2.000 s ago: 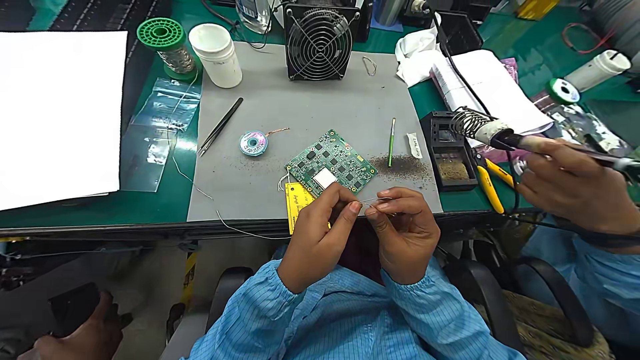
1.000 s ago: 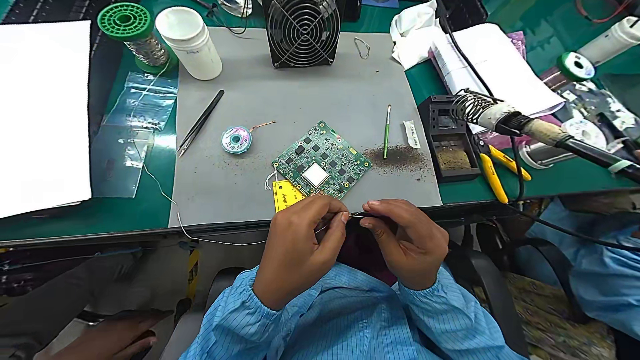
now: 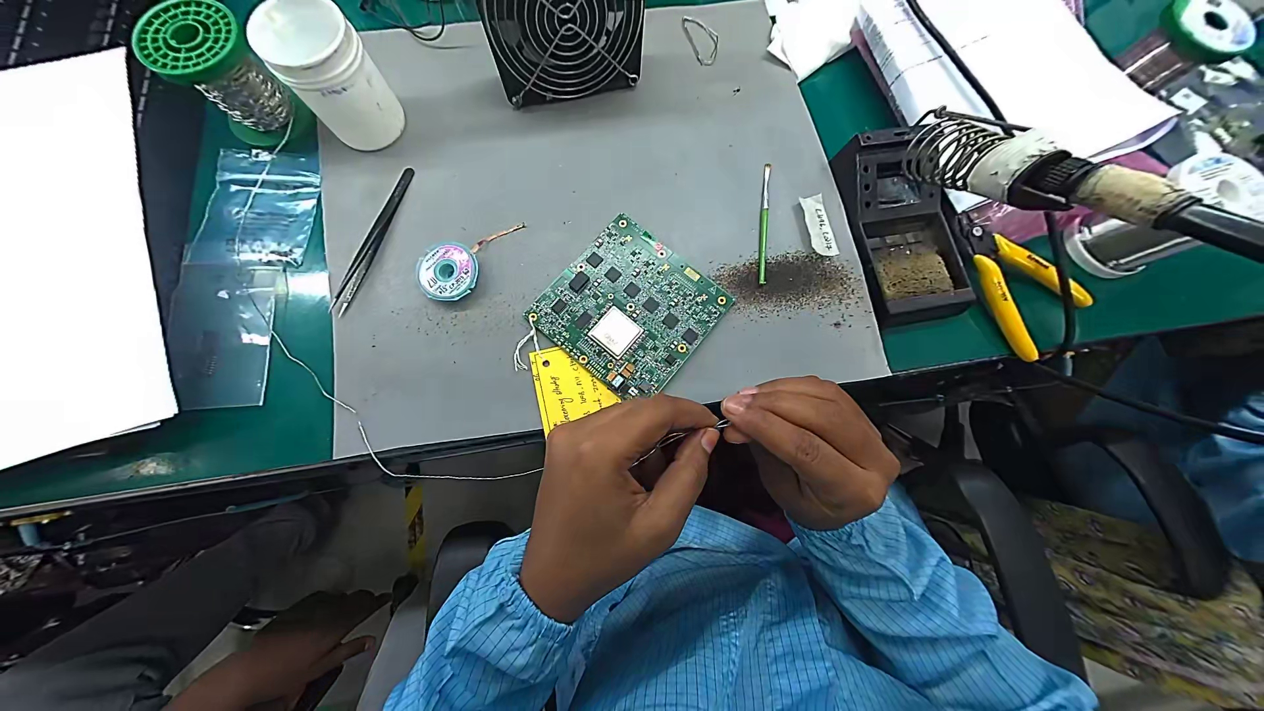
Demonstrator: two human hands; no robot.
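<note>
Just beyond the mat's front edge, my left hand (image 3: 627, 494) and my right hand (image 3: 815, 449) meet fingertip to fingertip, pinching a thin solder wire (image 3: 454, 477). The wire trails left from my left hand, over the table edge and up toward a green-flanged solder spool (image 3: 188, 44). Beyond my hands a green circuit board (image 3: 652, 296) lies flat on the grey mat (image 3: 474, 375), with a yellow handwritten tag (image 3: 565, 387) tied at its left corner. To the board's left are a small round reel of desoldering braid (image 3: 447, 272) and black tweezers (image 3: 371, 242).
A green-handled brush (image 3: 764, 222) lies by brown debris (image 3: 795, 281). A soldering iron holder (image 3: 904, 232) and yellow-handled cutters (image 3: 1007, 296) are at right, beneath a coil-guarded iron (image 3: 1047, 178). A white bottle (image 3: 341, 89) and a fan (image 3: 563, 44) stand behind. Another person's hand (image 3: 286, 647) is lower left.
The other person's hand at the right has left the view, and the soldering iron it held now rests at the holder. My hands stay close together with the wire.
</note>
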